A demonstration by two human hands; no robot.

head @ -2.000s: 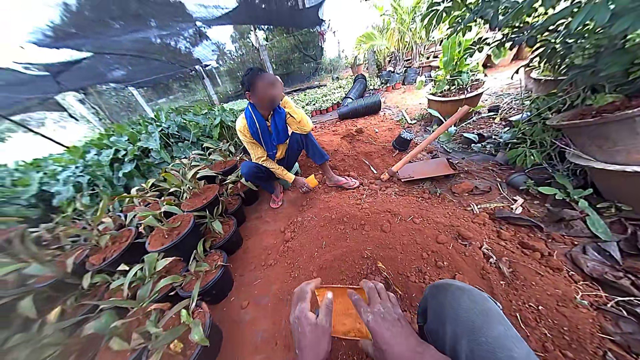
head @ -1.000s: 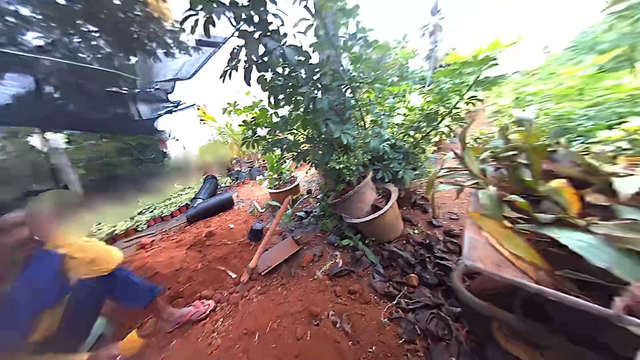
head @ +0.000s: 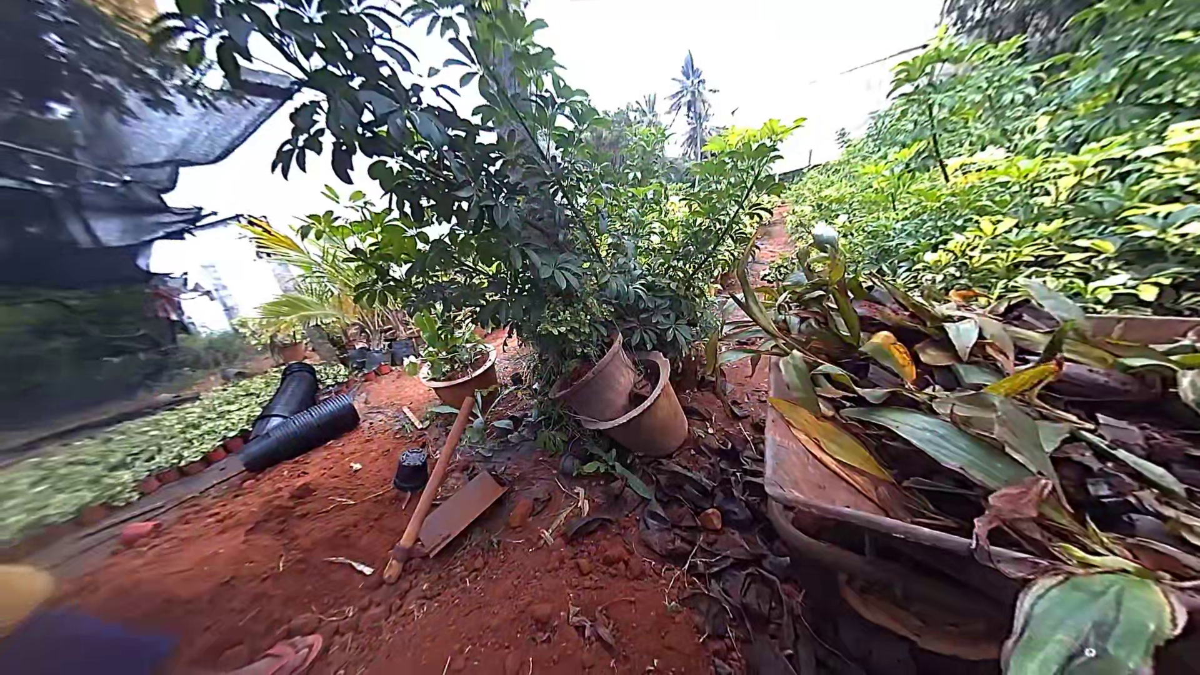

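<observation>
Neither of my hands shows in the view now, so what they hold or touch is hidden. A hoe with a wooden handle (head: pixel 439 487) lies on the red soil left of centre, its flat metal blade (head: pixel 462 513) on the ground. Beside the handle stands a small black plastic pot (head: pixel 411 470). Two tilted clay-coloured pots (head: pixel 647 422) lean together under a leafy shrub (head: pixel 553 225). On the right, a rusty metal wheelbarrow tray (head: pixel 797 459) is heaped with green, yellow and dried leaves (head: pixel 947 441).
Black corrugated pipes (head: pixel 300 433) lie at the left beside rows of seedlings (head: pixel 141 450). A potted plant (head: pixel 464 375) stands behind the hoe. Dry leaf litter (head: pixel 731 553) covers soil near the wheelbarrow. At the lower left, another person's sandalled foot (head: pixel 286 654) shows at the edge.
The view has swung far to the right. Two seconds ago both my hands were on an orange container at the red soil; they have left the view, as has most of the other person.
</observation>
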